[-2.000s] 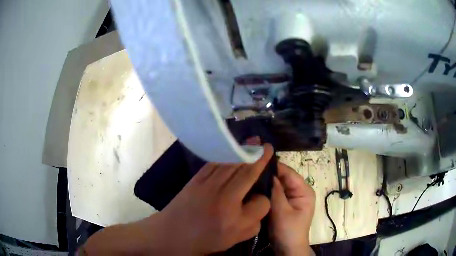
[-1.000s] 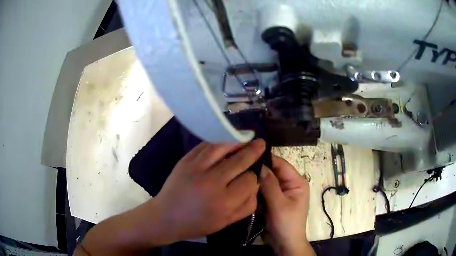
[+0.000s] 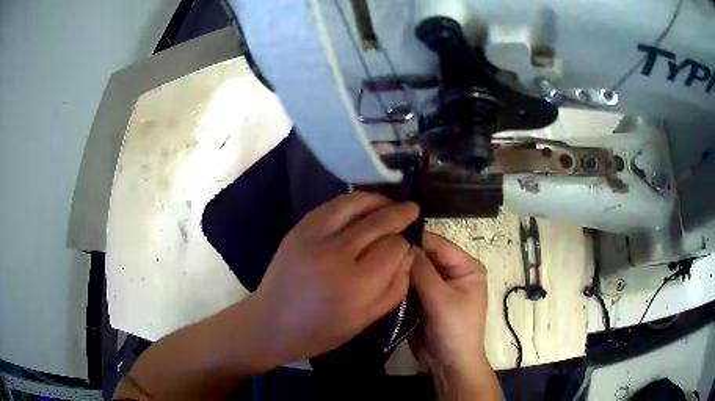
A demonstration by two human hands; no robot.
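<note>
The dark pouch body [image 3: 255, 211] lies on the worktop below the machine head, its rounded end pointing left. Its right edge runs up beside the dark block [image 3: 462, 194] at the arm's end. My left hand [image 3: 337, 274] lies on the pouch, fingertips pinching its edge just below the needle area. My right hand [image 3: 451, 301] holds the same edge from the right, its thumb and fingers close to my left fingertips. A silvery zipper chain [image 3: 398, 325] shows between my hands. The needle and presser foot are hidden behind the curved white guard [image 3: 321, 94].
The white-grey sewing machine head [image 3: 596, 47] fills the upper right. The pale cylinder arm [image 3: 572, 205] runs right from the block. Thread snips [image 3: 531, 254] with a black cord lie on the pale wooden tabletop [image 3: 165, 258], right of my right hand. Lint lies under the arm.
The machine head and block appear slightly higher in view. More of the pouch shows left of my left hand, and a short piece of zipper now shows above it. Both hands keep hold of the edge.
</note>
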